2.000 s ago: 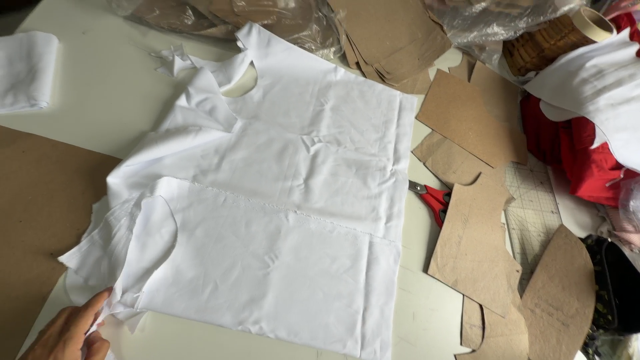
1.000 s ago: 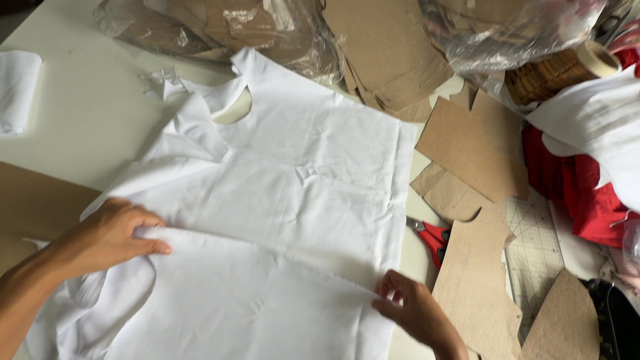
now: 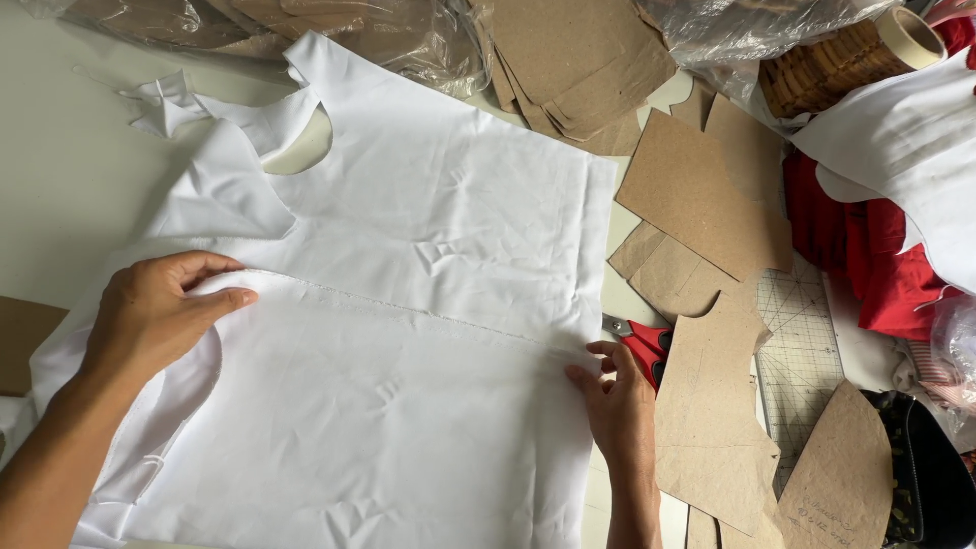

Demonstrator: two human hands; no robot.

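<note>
A white fabric garment piece (image 3: pixel 427 229) lies spread across the table, with a curved cut-out near its upper left and light creases. Between thumb and fingers, my left hand (image 3: pixel 164 309) pinches the fabric at the left end of a long raw edge that runs across the garment. At the right end of that edge, my right hand (image 3: pixel 618 396) holds the cloth between thumb and fingertips. Red-handled scissors (image 3: pixel 648 347) lie just beyond the right hand, partly under a brown paper pattern piece (image 3: pixel 709 412). A small white scrap (image 3: pixel 168 103) rests at the upper left.
More brown paper pattern pieces (image 3: pixel 701 191) overlap on the right, over a gridded clear ruler (image 3: pixel 797 335). Plastic-wrapped paper pieces (image 3: pixel 366 42) lie along the back. A wicker basket (image 3: pixel 823 72) with a tape roll (image 3: pixel 911 38), red fabric (image 3: pixel 862 236) and a dark pouch (image 3: pixel 919 457) stand right.
My right hand has come into view since the earliest frame and now holds the cloth edge. My left hand moved from the lower left up to the other end of this edge.
</note>
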